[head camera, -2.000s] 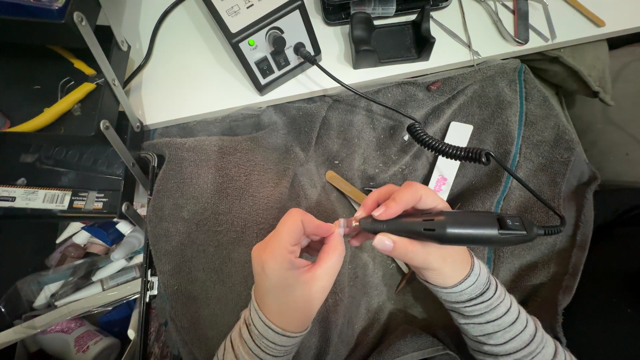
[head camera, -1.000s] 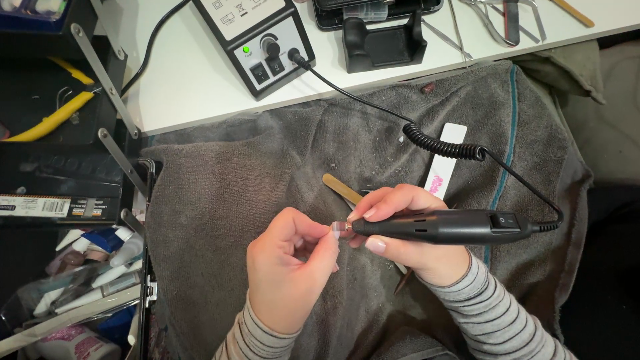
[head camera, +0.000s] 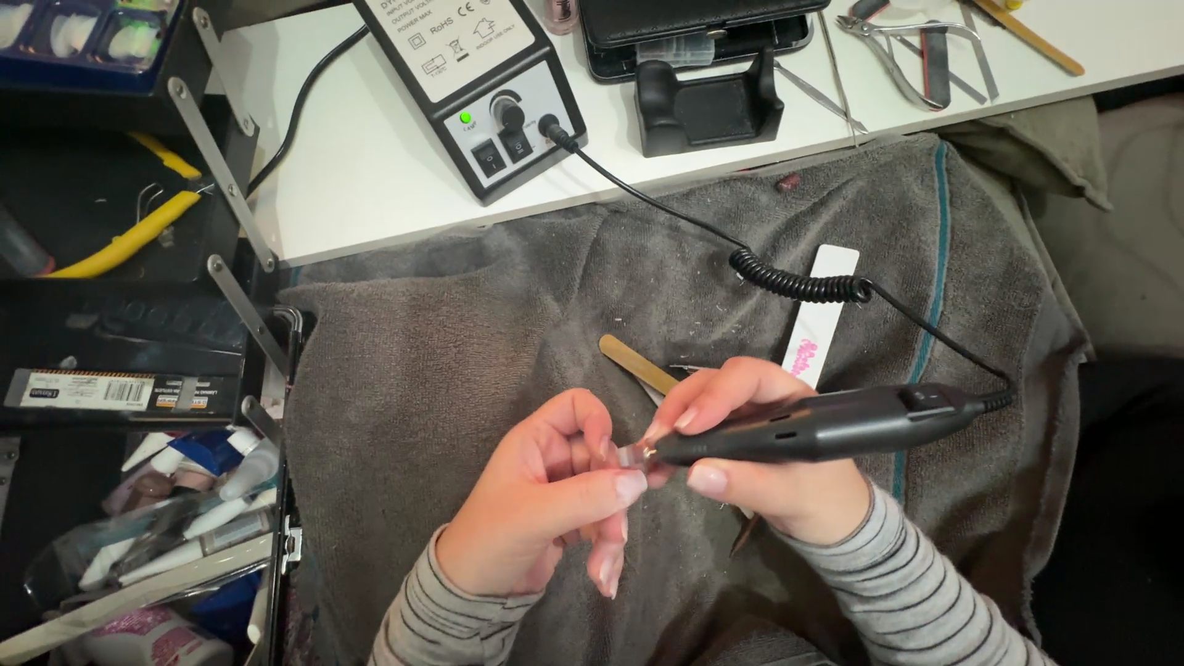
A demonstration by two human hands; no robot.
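My right hand (head camera: 768, 453) is closed around the black handpiece of an electric nail drill (head camera: 814, 427), whose metal tip points left. Between the thumb and index finger of my left hand (head camera: 546, 490) is a small clear plastic piece (head camera: 631, 456), at the drill's tip. Whether the tip touches it cannot be told. A coiled black cord (head camera: 795, 285) runs from the handpiece to the drill's control box (head camera: 509, 120), where a green light is lit. Beneath my hands lie a wooden stick (head camera: 636, 363) and a white nail file (head camera: 821, 319) on a grey towel (head camera: 416, 398).
A black handpiece cradle (head camera: 708, 109), an open black case (head camera: 689, 20) and nippers (head camera: 893, 55) stand on the white table (head camera: 370, 176). At the left is a tiered black case (head camera: 120, 314) holding yellow-handled pliers (head camera: 129, 242), with tubes and bottles (head camera: 213, 518) in its lower part.
The fingers of my left hand have spread somewhat, with the lower ones now showing beneath the thumb. My right hand still holds the drill in nearly the same place.
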